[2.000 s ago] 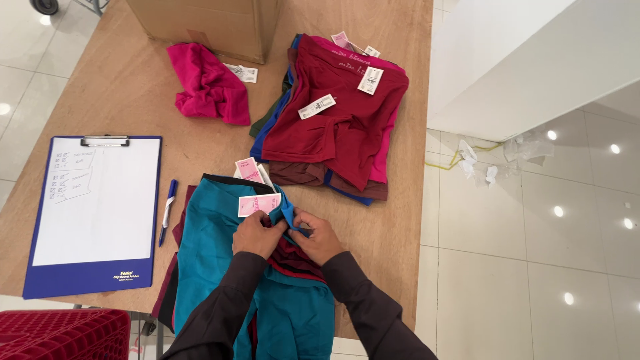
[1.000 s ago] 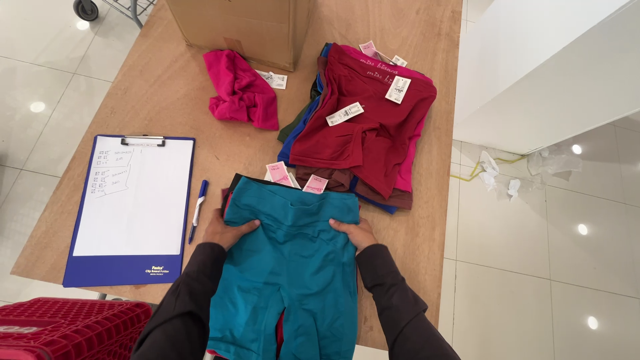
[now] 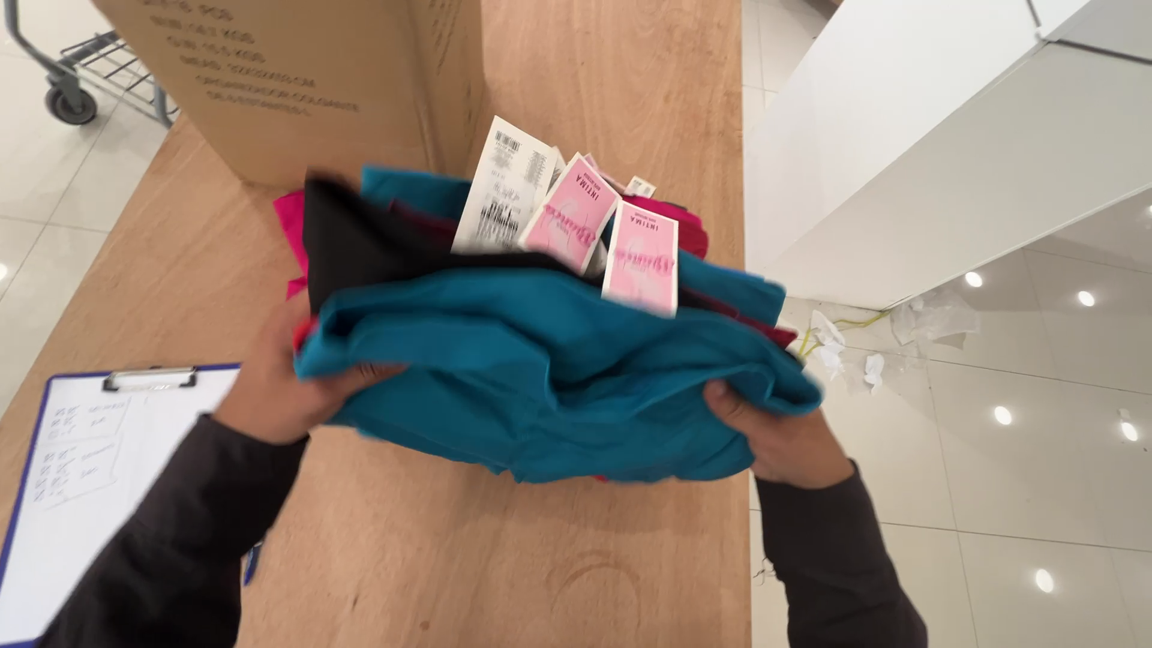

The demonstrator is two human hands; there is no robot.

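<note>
A bundle of teal, black and dark red garments (image 3: 540,378) is held up above the wooden table, partly blurred. My left hand (image 3: 292,378) grips its left end, and my right hand (image 3: 774,432) grips the right end with the thumb on top. Pink and white paper tags (image 3: 641,256) stick up from the bundle's far edge. Behind it, part of a magenta garment (image 3: 291,236) shows at the left and some red cloth (image 3: 684,225) at the right; the bundle hides most of what lies there.
A printed cardboard box (image 3: 297,90) stands on the wooden table (image 3: 531,558) at the far left. A blue clipboard with written paper (image 3: 99,486) lies at the left, with a pen (image 3: 253,562) partly behind my left sleeve. A white cabinet or pillar (image 3: 909,153) is at the right.
The teal garments lay on the table in front of me; now both my hands hold them lifted, farther forward, over the red pile's side. The view has moved closer to the table.
</note>
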